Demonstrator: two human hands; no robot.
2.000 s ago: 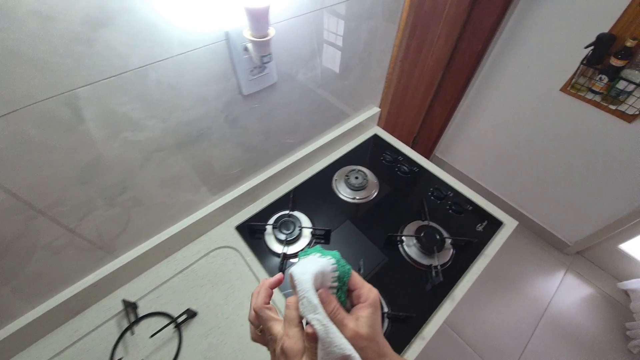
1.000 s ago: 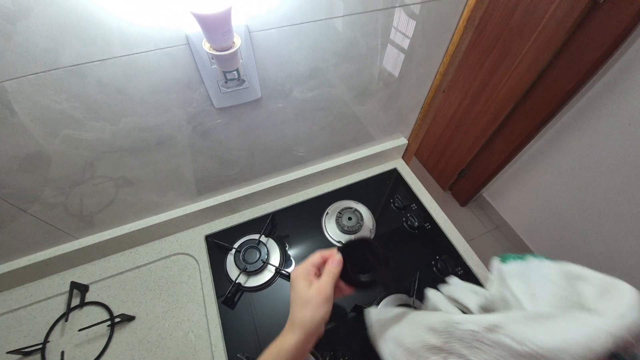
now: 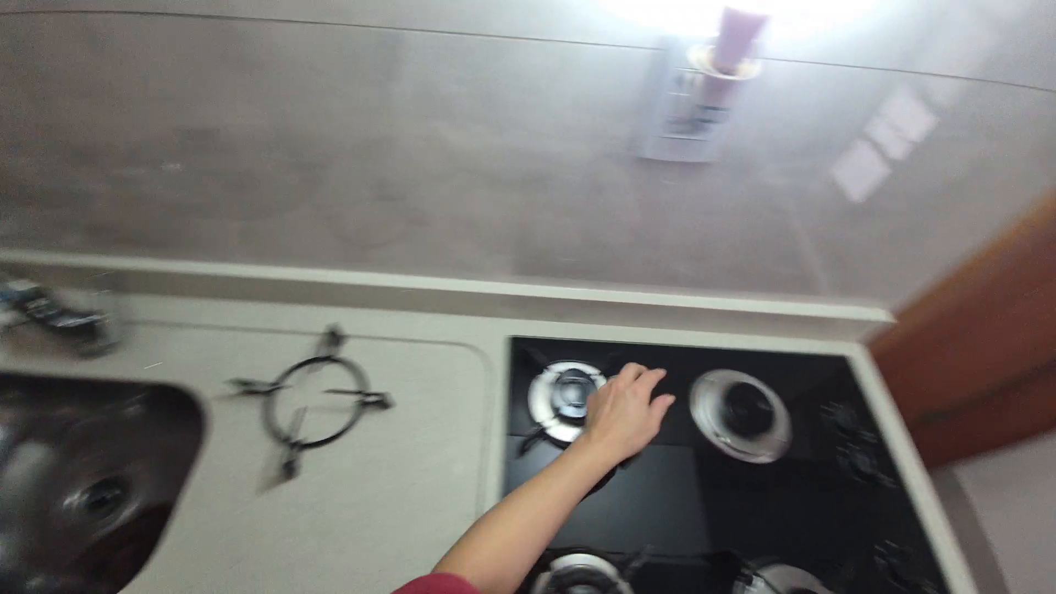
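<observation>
My left hand [image 3: 625, 410] is over the black glass cooktop [image 3: 792, 495], palm down with its fingers spread and nothing seen in it. It partly covers the back-left burner [image 3: 569, 398], which has a black pan support around it. To its right, the back-right burner [image 3: 718, 417] bears a black cap [image 3: 748, 408] and has no support around it. Two more burners show at the bottom edge. My right hand is out of view. The view is blurred.
A round black pan support [image 3: 309, 445] lies on the pale counter [image 3: 412, 462] left of the cooktop. Farther left are a metal sink [image 3: 148, 445] and a faucet [image 3: 62, 318]. A lamp [image 3: 734, 41] is plugged into the wall outlet [image 3: 681, 124].
The round black part my left hand held has left it, and a black cap now sits on the previously uncapped back-right burner. The white cloth is out of view. The view has swung left.
</observation>
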